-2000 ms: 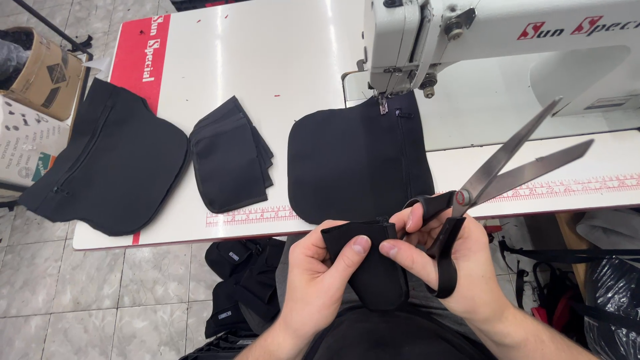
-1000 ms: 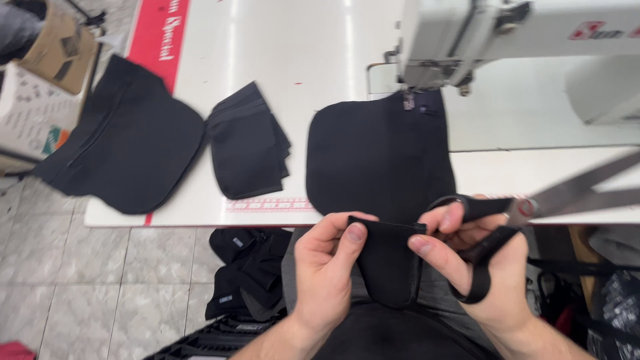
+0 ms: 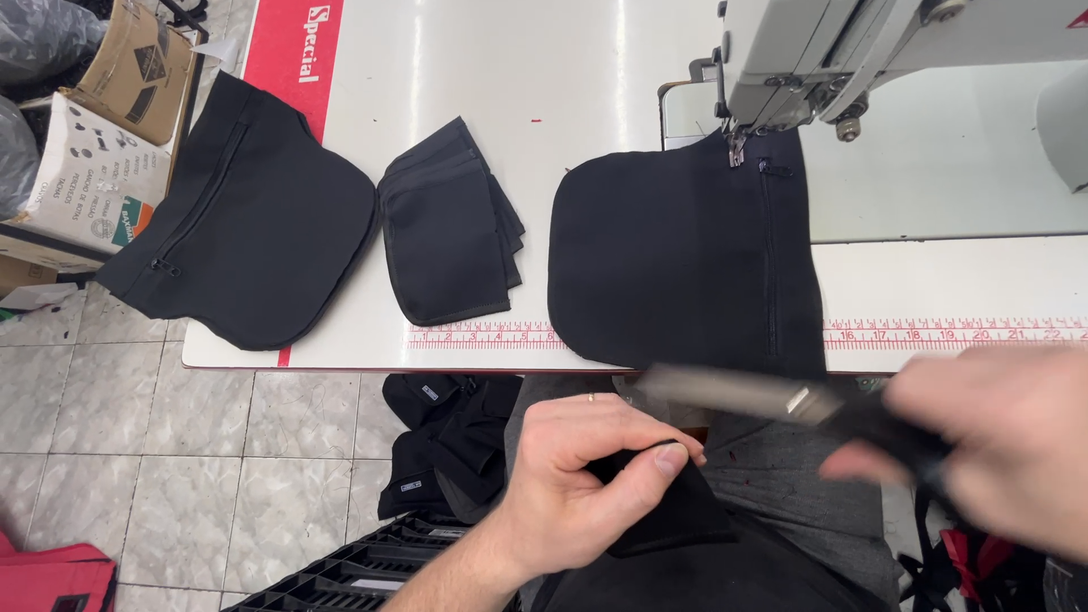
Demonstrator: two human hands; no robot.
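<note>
Below the table's front edge, my left hand (image 3: 595,484) pinches a small black fabric piece (image 3: 680,518) between thumb and fingers. My right hand (image 3: 986,433), blurred, grips the black handles of metal scissors (image 3: 739,393), whose blades point left, above and to the right of that piece. A larger black fabric panel with a zipper (image 3: 663,255) lies under the presser foot (image 3: 736,151) of the sewing machine (image 3: 799,68). Left of it, several small black pieces (image 3: 446,229) are stacked in a fan. Another black zippered panel (image 3: 272,212) overhangs the table's left edge.
The white sewing table (image 3: 476,51) has a printed red ruler along its front. Cardboard boxes (image 3: 102,178) stand at the left. Below the table are black fabric items (image 3: 450,450) and a black plastic crate (image 3: 365,561); a red item (image 3: 59,569) is at the lower left.
My right hand has let go of the small piece and moved right. The scissors, which pointed up and right, now point left. My left hand still holds the piece.
</note>
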